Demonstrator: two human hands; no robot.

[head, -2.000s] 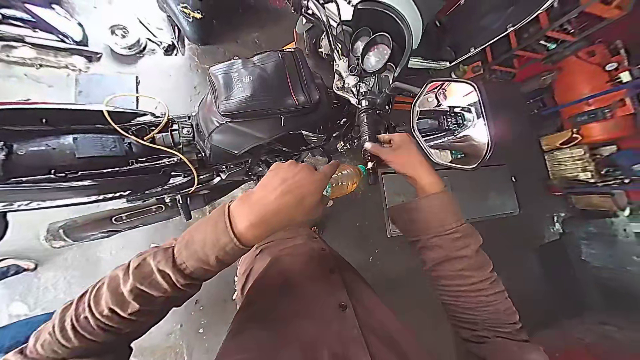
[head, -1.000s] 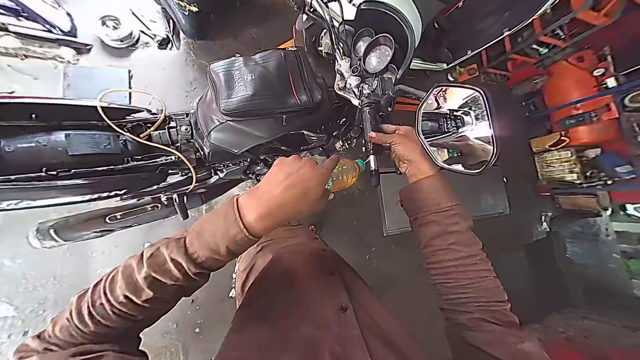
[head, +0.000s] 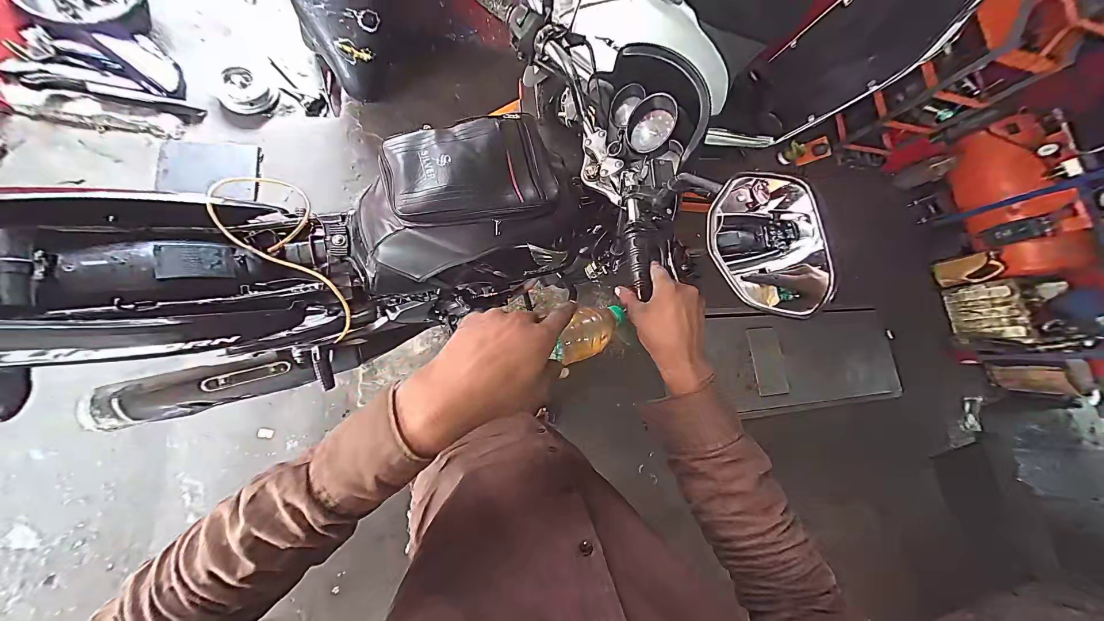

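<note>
A clear plastic bottle (head: 588, 335) of amber liquid with a green cap lies sideways in my left hand (head: 492, 366), whose fingers wrap its base. My right hand (head: 668, 323) is beside the cap, its fingertips at the lower end of the black handlebar grip (head: 638, 250); whether they touch the cap or close on the grip cannot be told. The motorcycle (head: 285, 285) stands across the view with its seat off. A black bag (head: 470, 172) covers its tank, and a thin yellow hose (head: 310, 267) loops over the rear frame.
The motorcycle's mirror (head: 770, 246) sticks out right of the handlebar. Below it a flat grey panel (head: 811, 362) lies on the floor. Along the right edge are an orange tank (head: 1009, 198) and stacked boxes (head: 987, 310). A white motor vehicle's body (head: 638, 34) is beyond the gauges.
My right hand has shifted about the end of the handlebar grip, with its fingers now nearer the green cap. My left hand keeps hold of the bottle.
</note>
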